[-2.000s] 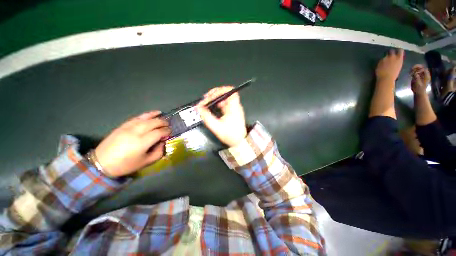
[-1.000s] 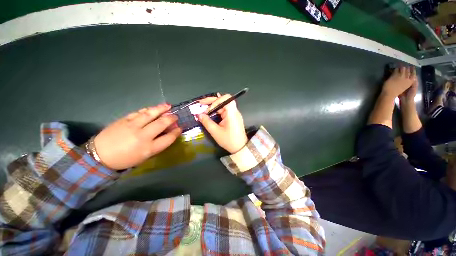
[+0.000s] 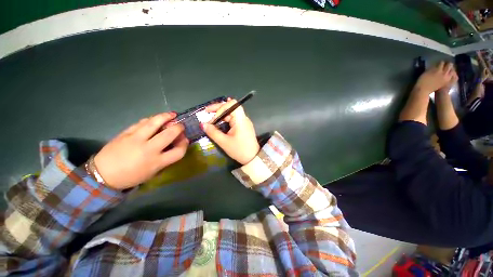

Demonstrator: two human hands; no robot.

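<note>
A black oblong phone unit [image 3: 191, 127] lies between my hands over the dark green table. A white panel [image 3: 205, 116] shows on its right half, partly behind my fingers. My left hand [image 3: 141, 152] holds the unit's left end with its fingers. My right hand [image 3: 237, 131] grips a slim black tool, likely tweezers [image 3: 233, 106], in a pen hold. Its pale rear end points up and right. The tool's tip is hidden at my fingers, by the white panel. A fine line runs along the unit's upper edge.
Yellow tape [image 3: 186, 166] is stuck under my hands. A white rail [image 3: 227, 17] bounds the green belt [image 3: 254, 4], where black-and-red units [image 3: 326, 2] show at the picture's edge. At right, a person's hands [image 3: 437, 77] work beside a small black object [image 3: 419, 65].
Both hands, the unit and the tool sit slightly further left in the picture. The belt units have moved nearly out of the top edge. The neighbour's hands have come together.
</note>
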